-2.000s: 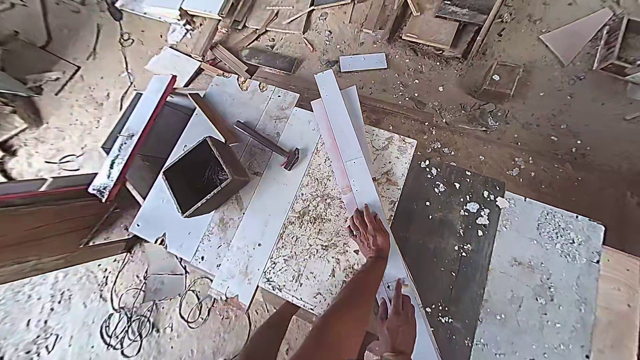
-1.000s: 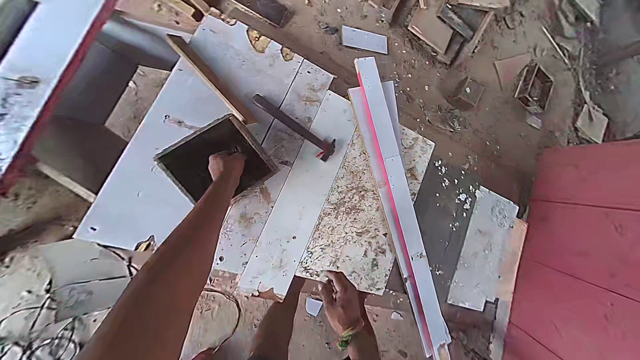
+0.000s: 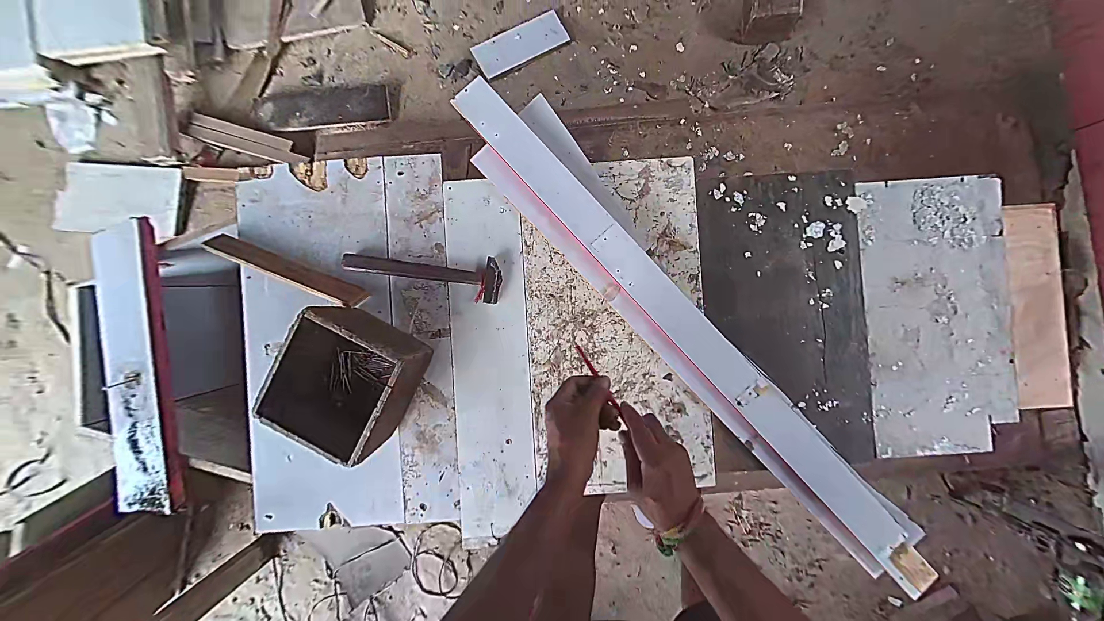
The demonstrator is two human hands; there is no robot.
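Both hands meet over the speckled white board (image 3: 617, 345) near the middle. A thin red stick, perhaps a pencil (image 3: 587, 360), is pinched in my left hand (image 3: 580, 429), its tip pointing up and left. The fingers of my right hand (image 3: 660, 470) hold its lower end; a band circles that wrist. Right of the hands, long white strips with a red edge (image 3: 664, 302) lie diagonally across the boards. A hammer (image 3: 418, 269) rests to the left, above an open wooden box (image 3: 345, 384) with nails (image 3: 354, 369) inside.
A short wooden batten (image 3: 285, 269) lies by the box. A dark board (image 3: 780, 319) and a worn grey board (image 3: 936, 319) extend to the right. At the left stands a white panel with a red edge (image 3: 134, 371). Scrap wood and a white offcut (image 3: 521, 43) lie on the ground beyond.
My left hand has come out of the box and now holds the red stick with my right hand, which has risen from the board's near edge. The view has turned.
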